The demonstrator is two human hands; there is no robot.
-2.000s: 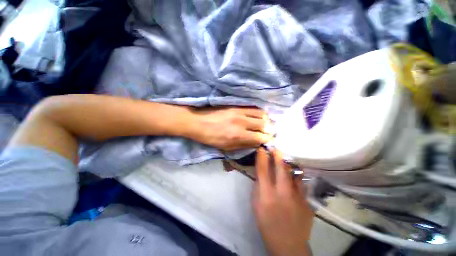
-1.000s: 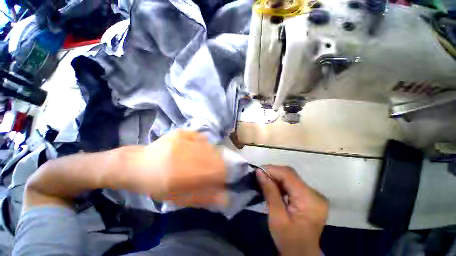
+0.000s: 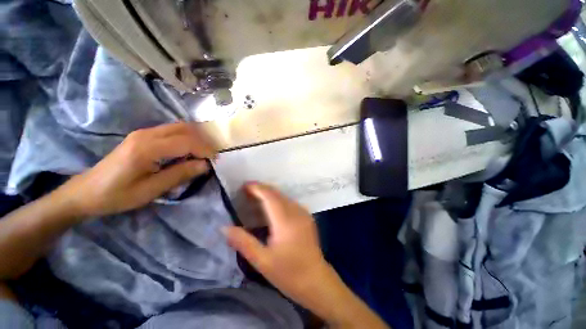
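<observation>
The light grey garment panel (image 3: pixel 148 244) lies over the left of the machine bed and drapes toward my lap. A dark navy trim (image 3: pixel 225 193) runs along its right edge. My left hand (image 3: pixel 151 167) grips the cloth at this edge, just in front of the needle area. My right hand (image 3: pixel 279 238) is slightly blurred, thumb and fingers apart, beside the trim lower down. I see nothing held in it. The presser foot (image 3: pixel 221 93) is beyond my left fingers; whether cloth lies under it cannot be told.
The cream sewing machine head (image 3: pixel 270 26) spans the top. A black smartphone (image 3: pixel 384 148) lies on the white table (image 3: pixel 321 183). Dark grey strips (image 3: pixel 482 135) and a thin dark tool (image 3: pixel 437 99) lie right of it. A grey and navy garment bundle (image 3: pixel 514 238) hangs at the right.
The view has swung right, bringing in the whole phone and right bundle. My right hand has let go of the cloth edge and opened. My left hand now holds the edge near the needle.
</observation>
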